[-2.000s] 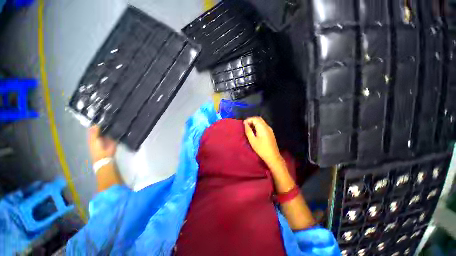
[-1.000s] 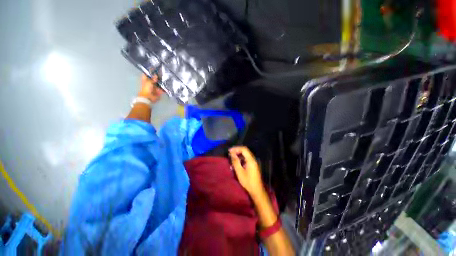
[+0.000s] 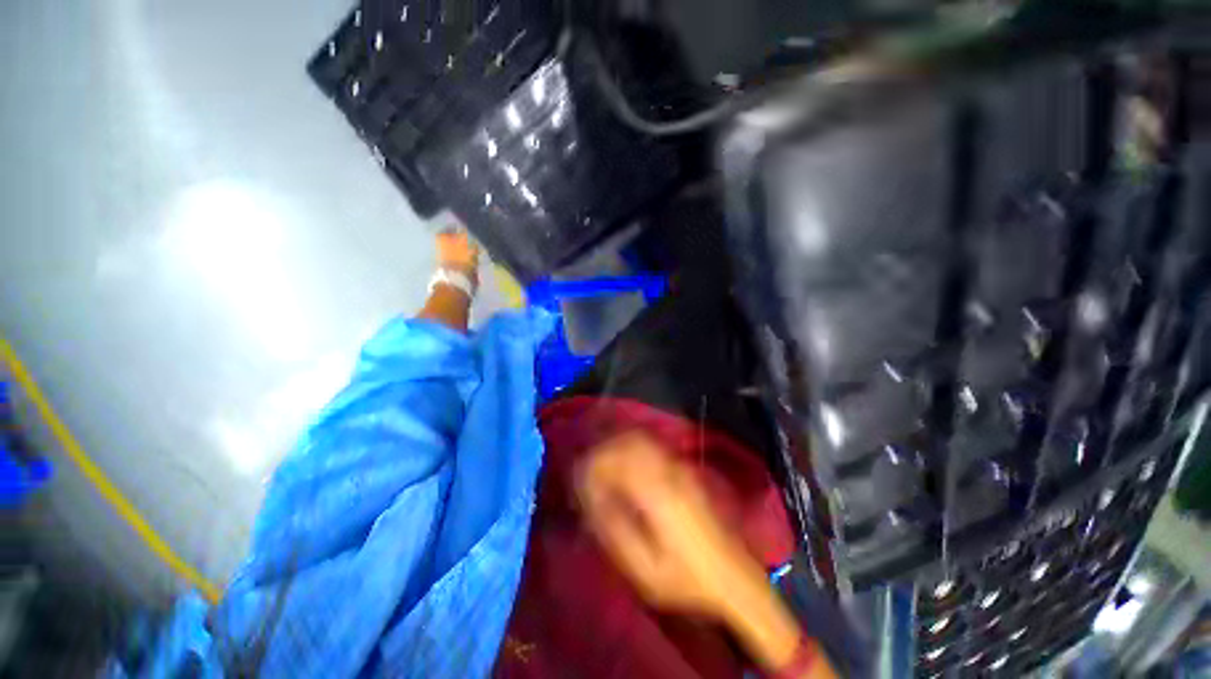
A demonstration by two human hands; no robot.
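Note:
Black gridded trays lie low at the top: one at upper left [image 3: 385, 93] and one overlapping beside it [image 3: 511, 166]. My left hand [image 3: 456, 255], with a white wristband, is at their lower edge; blur hides whether its fingers still touch a tray. My right hand [image 3: 651, 517], with a red wristband, is blurred over my dark red lap. I see nothing in it, and its finger shape is unclear. A large black tray [image 3: 863, 265] stands close on my right, its pockets showing no round units.
Another black tray with small shiny spots [image 3: 996, 597] lies beneath the large one at lower right. A blue stool-like frame [image 3: 598, 285] is just beyond my lap. A thin cable [image 3: 651, 126] curves near the top. A yellow line [image 3: 100, 484] crosses the pale floor at left.
The tray my left hand carried from the left now rests among the trays at the top. My left hand is at their lower edge. My right hand has moved and blurred over my lap.

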